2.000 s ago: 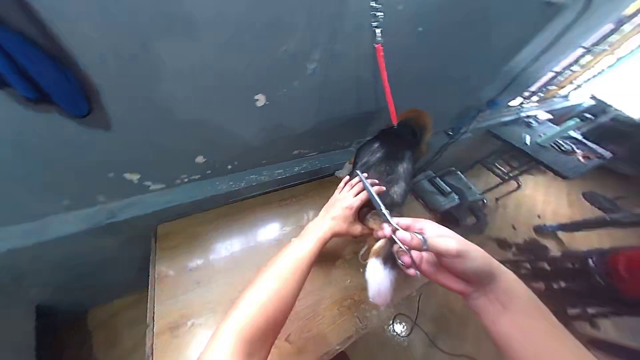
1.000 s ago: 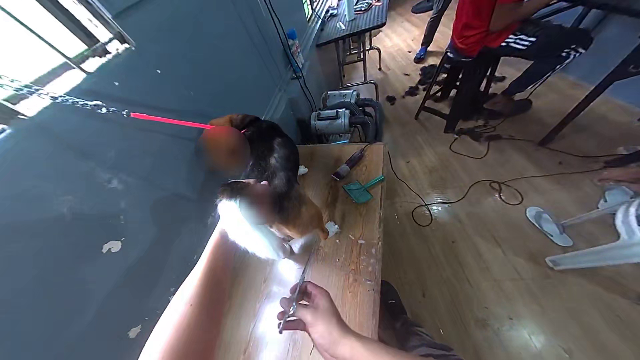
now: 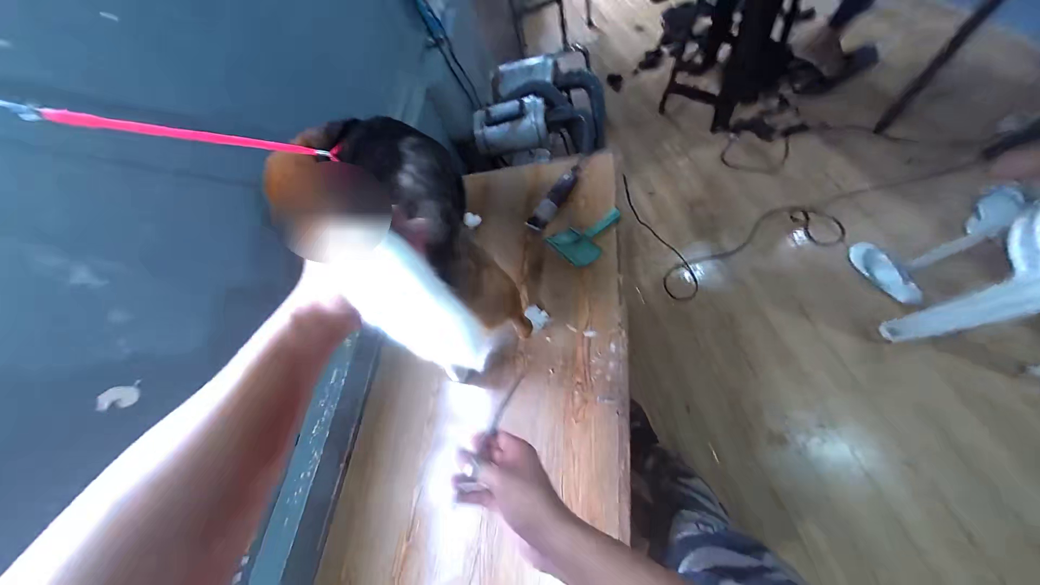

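A dog (image 3: 418,187) with black, brown and white fur is on the wooden table (image 3: 569,341), close to the blue-grey wall. A red leash (image 3: 179,132) runs from its neck to a metal chain at the left. My left hand (image 3: 325,305) is at the dog's white chest, near its head; glare and blur hide most of the fingers, so its hold cannot be made out. Lower down, my right hand (image 3: 508,479) holds grooming scissors (image 3: 505,406) by the handles, blades pointing up toward the dog's white foreleg. Whether the blades touch fur is unclear.
Hair clippers (image 3: 555,197) and a green slicker brush (image 3: 578,245) lie at the table's far right corner. Behind stands a metal blower (image 3: 512,122) with hoses. A black cord (image 3: 682,268), a flip-flop (image 3: 884,272), dark hair clumps and a person's foot are on the floor.
The view has swung round strongly since two seconds ago. The dog's rear faced me then; now its head and white chest show. My left hand has moved from its rear to its chest.
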